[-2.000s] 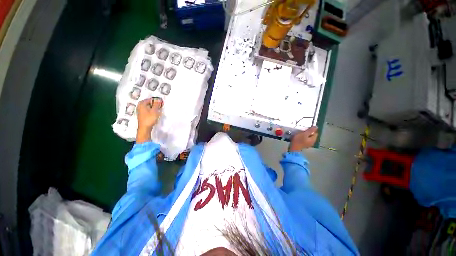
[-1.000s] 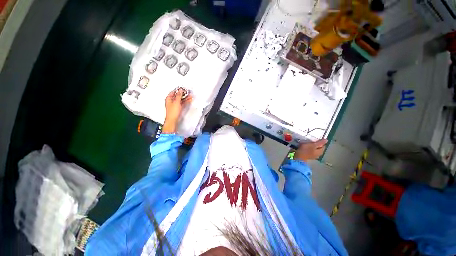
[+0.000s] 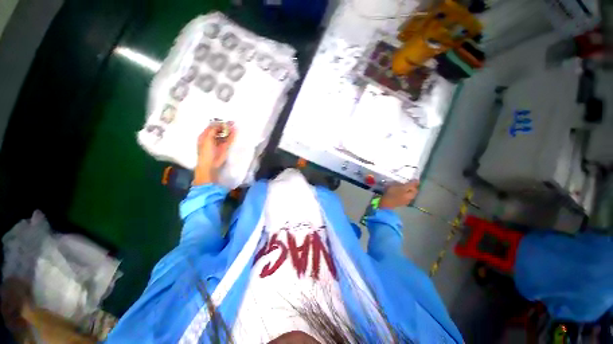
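Observation:
The white blister tray point(image 3: 252, 111) lies left of the machine, with rows of small grey ring-shaped housings point(image 3: 217, 62) in its upper and left parts. My left hand point(image 3: 214, 148) is over the tray's lower middle and holds one ring-shaped housing point(image 3: 222, 132) at its fingertips. My right hand point(image 3: 399, 195) rests at the front right corner of the white machine bed point(image 3: 322, 121), beside the red button point(image 3: 370, 179); whether it grips anything cannot be told. The brown fixture point(image 3: 385, 62) sits on the bed under the amber machine head point(image 3: 413, 54). The picture is blurred.
Empty cloudy trays point(image 3: 64, 269) lie at lower left, with another person's blurred arm point(image 3: 50, 324) beside them. A dark device with an orange edge point(image 3: 176, 176) is under the tray's front. A red stool-like frame point(image 3: 487, 236) and a person in blue point(image 3: 564, 269) are at right.
The view has shifted between frames. My left hand remains over the lower tray with a housing, now more visible at its fingertips. Another person's arm has appeared at lower left. My right hand stays at the bed corner.

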